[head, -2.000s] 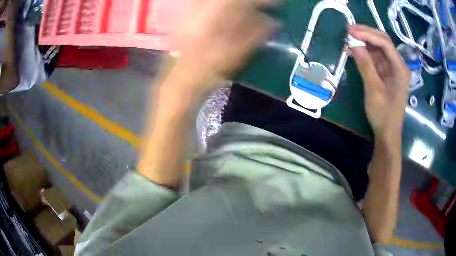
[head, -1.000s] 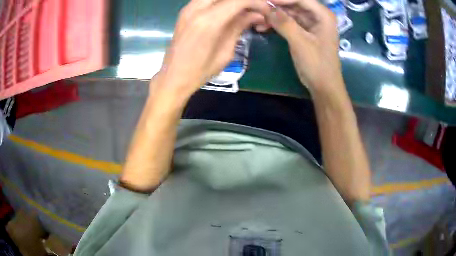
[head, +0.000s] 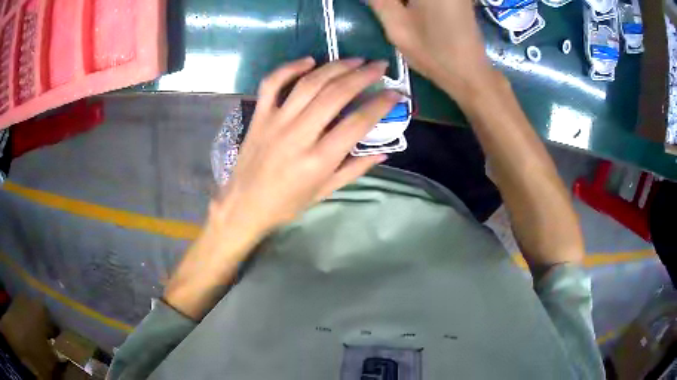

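Note:
The white loop-shaped housing with a blue band across its base lies at the bench's front edge, its small base tab towards me. Its long loop runs up to the top of the picture. My left hand lies over the housing's left side and base, with fingers across it and the thumb beside the tab, gripping it. My right hand is above the loop at the top edge. Its fingertips are partly cut off, and I cannot tell if it holds a small part.
A salmon-red compartment tray is at the left. Several white-and-blue housings lie at the right, with two white rings near them. A cardboard-edged box of small pieces stands at the far right.
My hands were together over the bench; now they are apart. My left hand has come down onto the housing base, and my right hand has shifted slightly towards the top edge.

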